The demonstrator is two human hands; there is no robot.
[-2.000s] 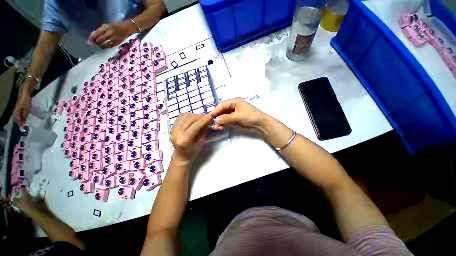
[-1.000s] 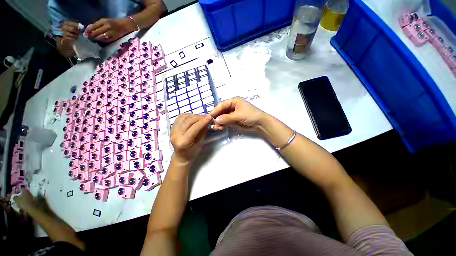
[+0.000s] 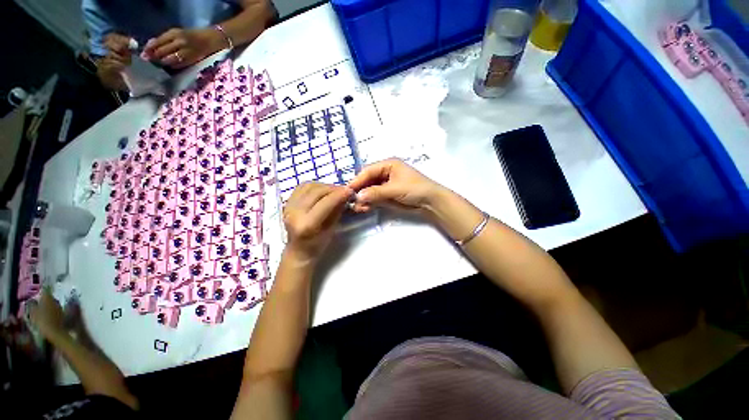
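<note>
My left hand (image 3: 312,215) and my right hand (image 3: 394,187) meet fingertip to fingertip over the lower right corner of the parts tray. They pinch a small pale part (image 3: 353,198), mostly hidden by the fingers. The parts tray (image 3: 312,154) is a pale rectangle with a grid of dark lines; darker marked pieces lie in rows at its far end. Its near end is partly covered by my hands.
Pink housings (image 3: 189,197) with dark round spots are massed left of the tray. A smartphone (image 3: 535,175) lies right of my hands. Blue bins (image 3: 411,37) stand beyond and at right (image 3: 641,123), with a clear bottle (image 3: 501,53) between. Coworkers' hands show at left.
My hands stay together at nearly the same place. The coworker across the table has brought both hands together on a white cloth. The hand at lower left has moved slightly.
</note>
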